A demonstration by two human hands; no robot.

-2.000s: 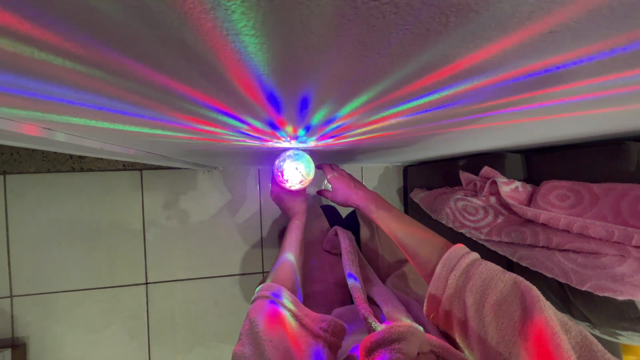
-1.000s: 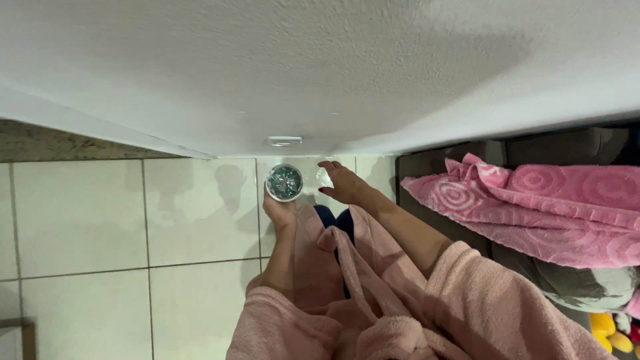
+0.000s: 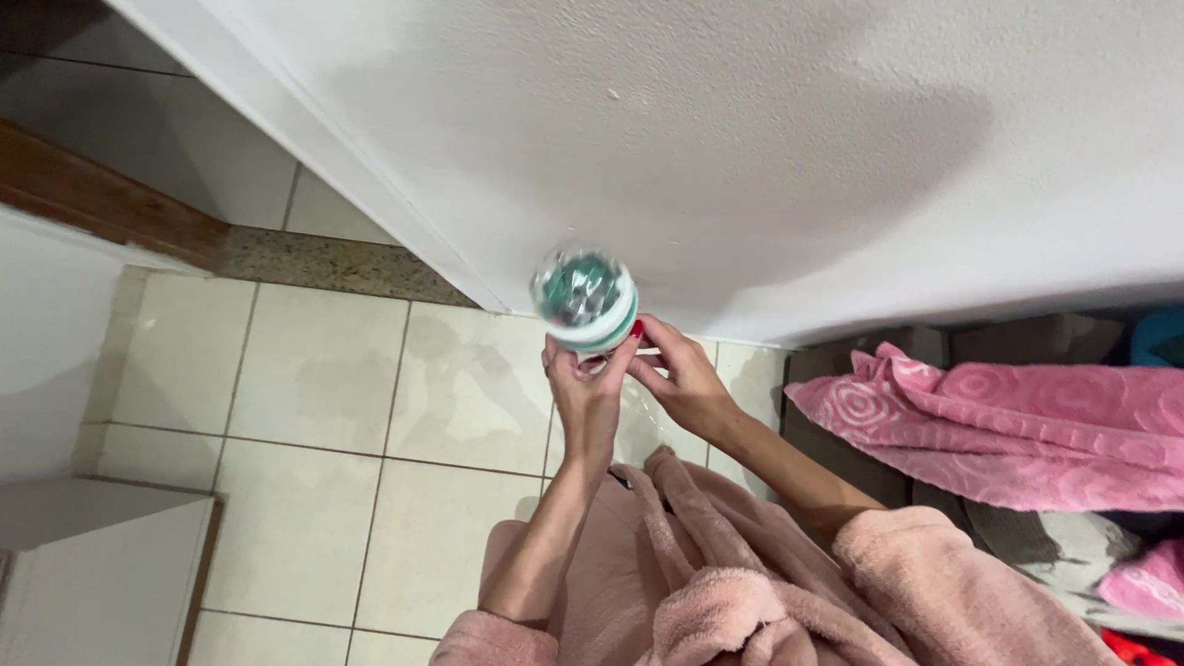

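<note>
A rotating disco light bulb with a clear faceted dome over green parts and a white and green rim is held in front of the wall, unlit and tilted. My left hand grips its base from below. Close against the lower right of the base is my right hand, fingers bent and thumb near the left hand's fingers; whether it grips the base cannot be told. The base itself is mostly hidden by the fingers. The dome looks slightly blurred.
A white textured wall rises just beyond the hands. A pink patterned towel lies over a dark sofa at the right. At the left are a stone threshold, a wooden door frame and a white cabinet.
The bulb's coloured light went off between the two earlier frames. Since then the bulb has tilted, and my right hand has come in from apart to its base. The view has turned toward the doorway.
</note>
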